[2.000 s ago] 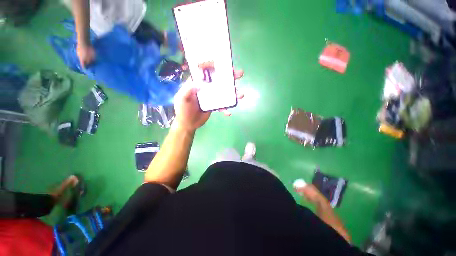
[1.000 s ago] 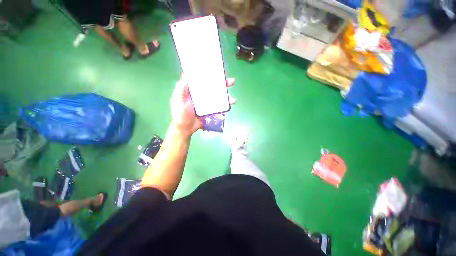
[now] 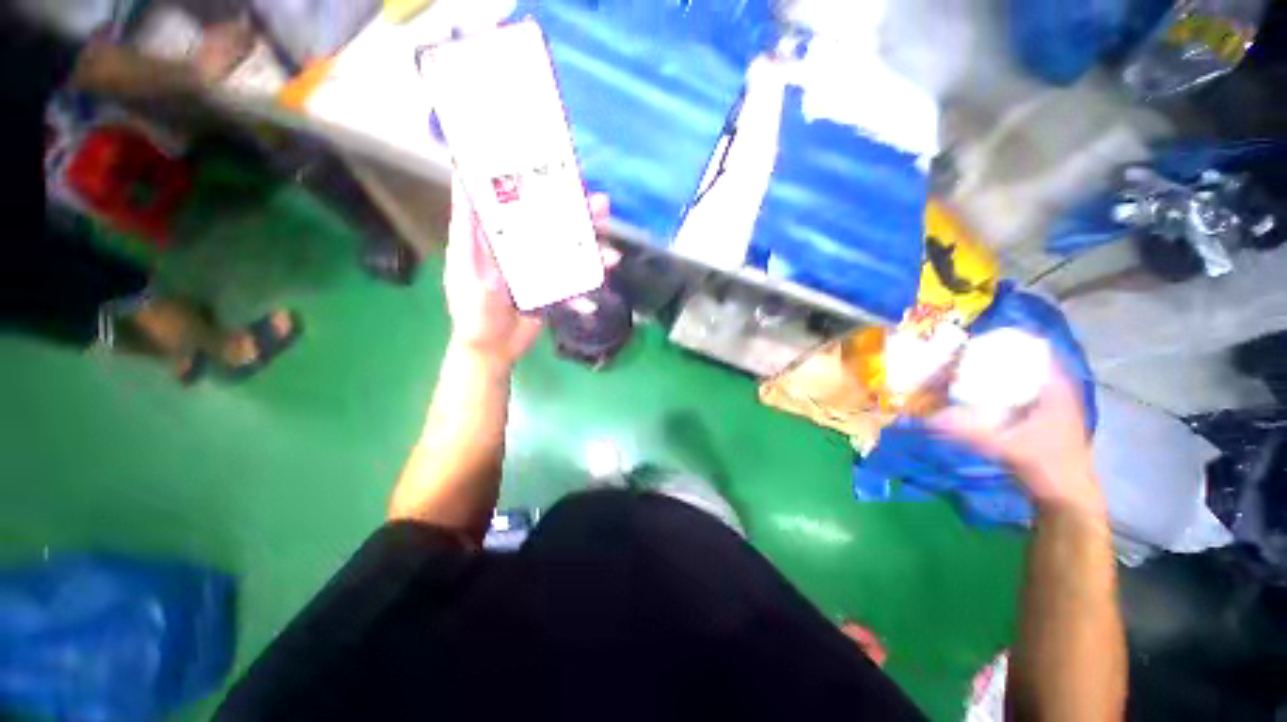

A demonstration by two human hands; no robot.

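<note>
A smartphone (image 3: 520, 162) with a glaring white screen and a small red picture lies in my left hand (image 3: 487, 289), held up in front of me. My left fingers wrap its right edge. My right hand (image 3: 1037, 430) is raised at the right and holds a small white block (image 3: 1002, 372), perhaps a charger; it is blurred and overexposed. I see no cable on it.
A workbench with a blue plastic sheet (image 3: 847, 198) stands ahead. Near its right end are a yellow bag (image 3: 960, 268) and a blue sack (image 3: 1066, 346). A red stool (image 3: 127, 181) and a person's sandalled feet (image 3: 233, 346) are at left. A blue sack (image 3: 113, 628) lies lower left.
The view has moved forward to the workbench, and the floor packs have mostly left it. My right hand, out of view one second ago, has come up with the white block. My left hand still holds the phone.
</note>
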